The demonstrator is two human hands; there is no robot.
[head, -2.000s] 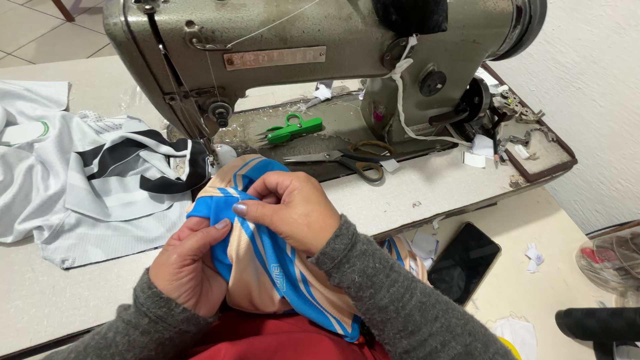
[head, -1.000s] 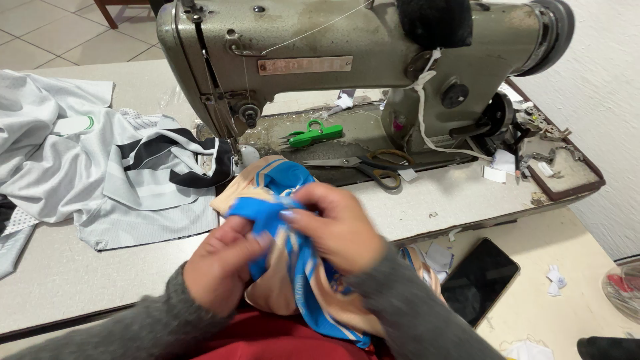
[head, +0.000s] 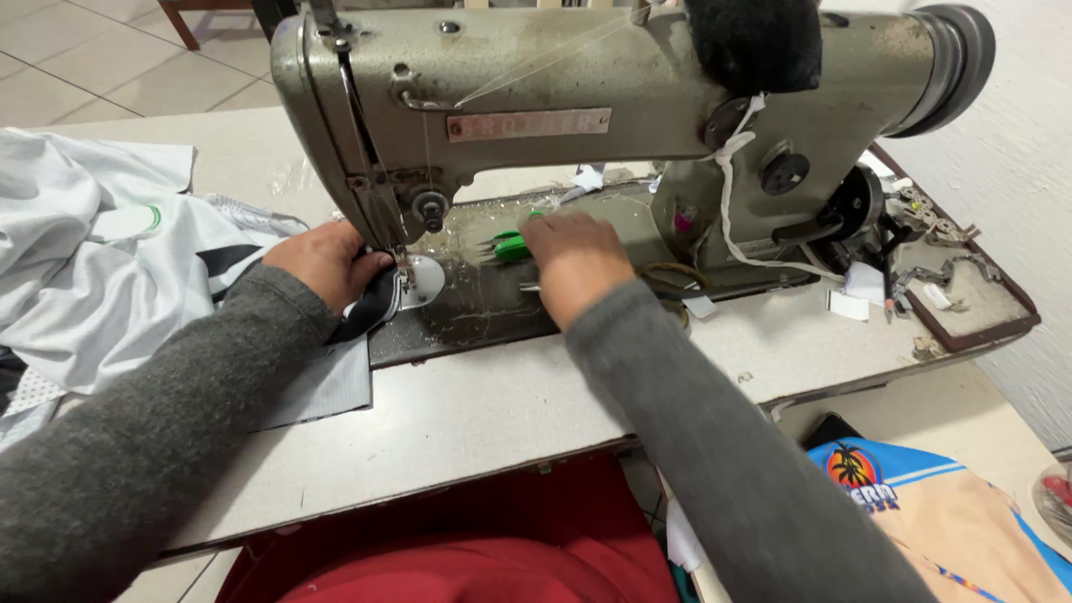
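Beside the presser foot [head: 405,272] of a Brother sewing machine [head: 536,92], my left hand [head: 322,264] grips the black band [head: 375,301] of a grey-white garment [head: 151,251]. My right hand [head: 578,255], slightly blurred, reaches over the machine bed with its fingertips at the green-handled thread snips [head: 511,245]; whether it has hold of them I cannot tell. Under that hand lie scissors, with a blade tip and the handles [head: 674,276] showing. The blue and peach garment [head: 946,502] lies at the lower right.
A brown-edged tray [head: 976,310] with metal parts stands at the table's right end, near paper scraps [head: 847,304] and a pencil [head: 889,289]. A dark phone [head: 829,427] lies partly under the blue and peach garment. White cord hangs from the machine.
The blue and peach garment, held in both hands before, now lies at the lower right, out of my hands. My left hand has moved to the black band, my right to the snips.
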